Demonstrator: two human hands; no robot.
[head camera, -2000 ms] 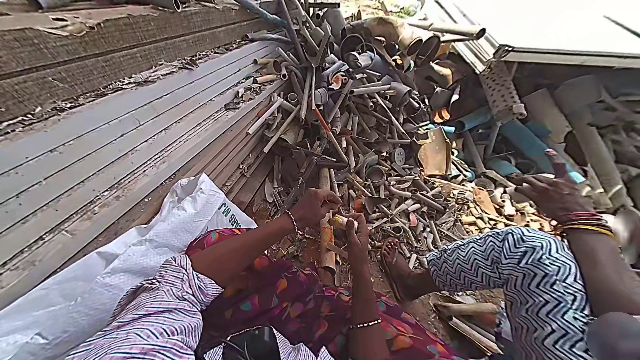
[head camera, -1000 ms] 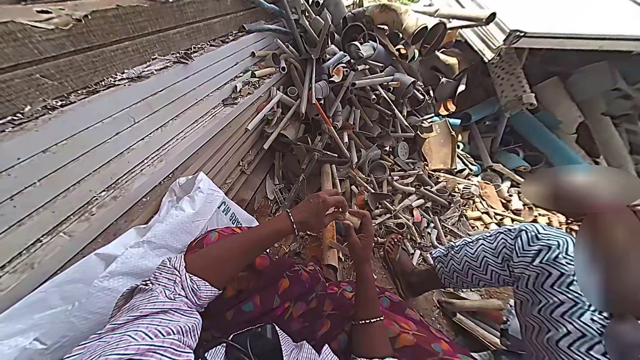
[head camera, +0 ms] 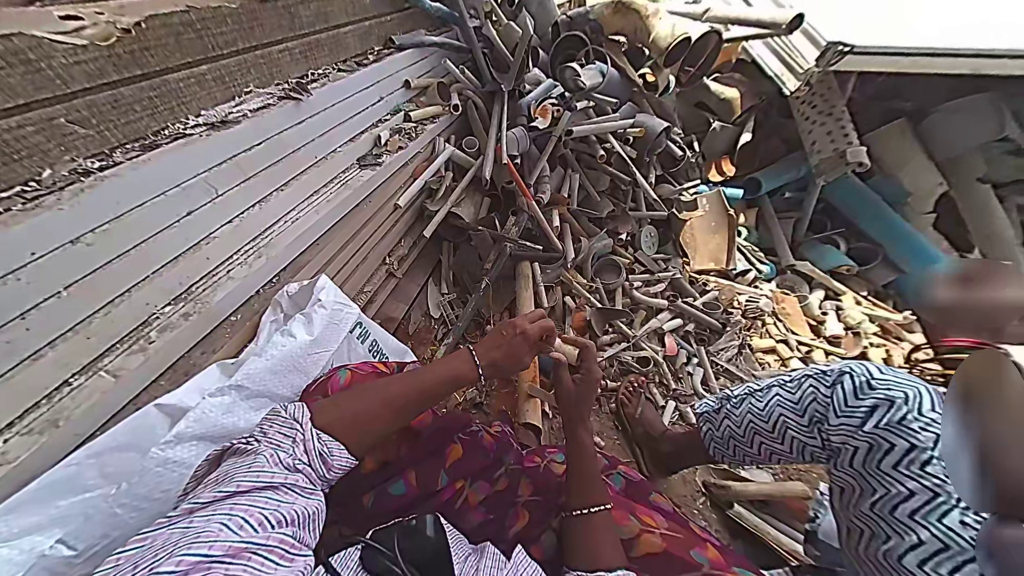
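Note:
My left hand (head camera: 520, 344), reaching in from the left with a bracelet on its wrist, has its fingers closed at one end of a short tan piece (head camera: 566, 350), which looks like plastic pipe. My right hand (head camera: 578, 380) pinches the same piece from the other side. Both hands are close together above my patterned cloth (head camera: 448, 472). Below and behind them lies a long tan pipe or pole (head camera: 525, 292), partly hidden by my fingers. Beyond stretches a heap of scrap pipes and fittings (head camera: 608, 184), mostly grey, with a thin orange-red length (head camera: 528, 196) among them.
Long grey ribbed lengths (head camera: 200, 200) run along the left, beside a white woven sack (head camera: 264, 384). At right another person sits close, with a zigzag-patterned leg (head camera: 848, 432), a sandalled foot (head camera: 648, 416) and a blurred hand (head camera: 968, 300). Blue pipes (head camera: 880, 220) lie behind.
The other person's hand has moved to the right and is now blurred. My hands stay close together at the small piece, with only slight finger movement.

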